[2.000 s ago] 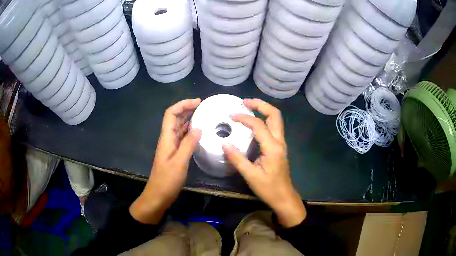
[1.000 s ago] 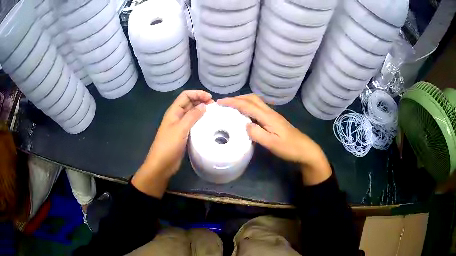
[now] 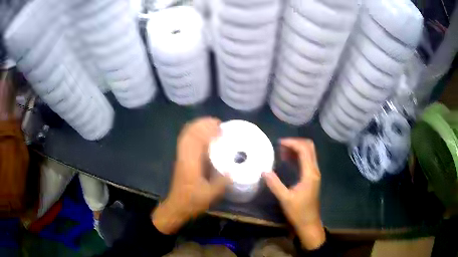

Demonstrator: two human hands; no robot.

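A glossy white round housing with a dark centre hole is in front of me near the bench's front edge. A narrower white part shows below its front rim. My left hand holds the housing's left side, thumb at the front and fingers at the back. My right hand is at its right side with fingers apart; the thumb tip is at the front right rim, and a dark gap lies between its fingers and the housing. The picture is blurred, and no ring can be made out at the housing.
Tall white stacks of housings stand along the back of the dark bench. A shorter stack is among them. Loose whitish rings lie at the right beside a green fan. A cardboard carton is below right.
The view has shifted, so everything sits lower and further right. My right hand has come off the housing's back and is at its right side, fingers spread. The housing looks higher, tilted less forward.
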